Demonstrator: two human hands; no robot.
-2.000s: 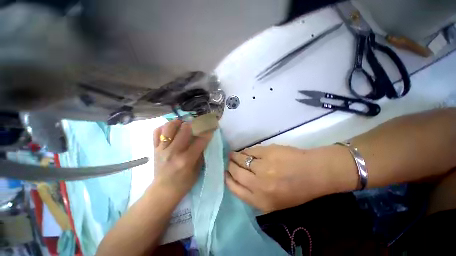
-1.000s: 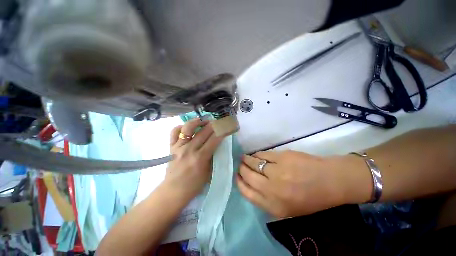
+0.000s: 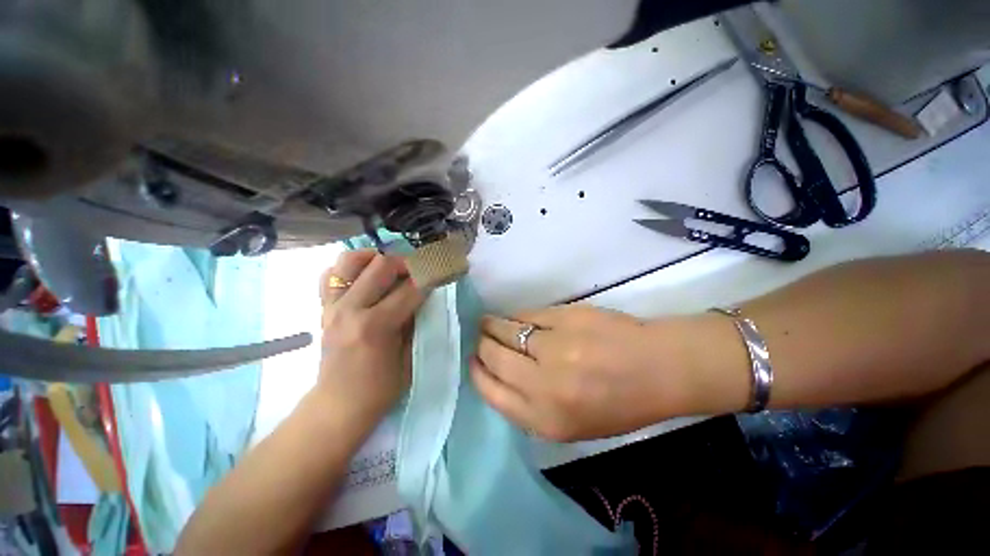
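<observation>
Mint-green fabric strips [image 3: 434, 402] run from the sewing point down over the table's front edge. My left hand [image 3: 369, 315] lies on the cloth left of the tan block [image 3: 438, 263], fingertips close to the needle area. My right hand [image 3: 575, 369] holds the cloth's right edge between thumb and fingers. The sewing machine head [image 3: 315, 87] hangs overhead and hides the needle. A paler strip lies along the mint cloth.
Thread snips [image 3: 722, 230], black-handled shears [image 3: 809, 152], tweezers [image 3: 646, 116] and a wooden-handled tool [image 3: 874, 111] lie at the right. More mint pieces [image 3: 185, 369] lie left, beside a red-rimmed basket [image 3: 119, 467]. A grey curved bar [image 3: 163, 358] juts in from the left.
The camera view has shifted back and forth. Both hands stay beside the tan block, with the cloth still under them; little else has visibly changed.
</observation>
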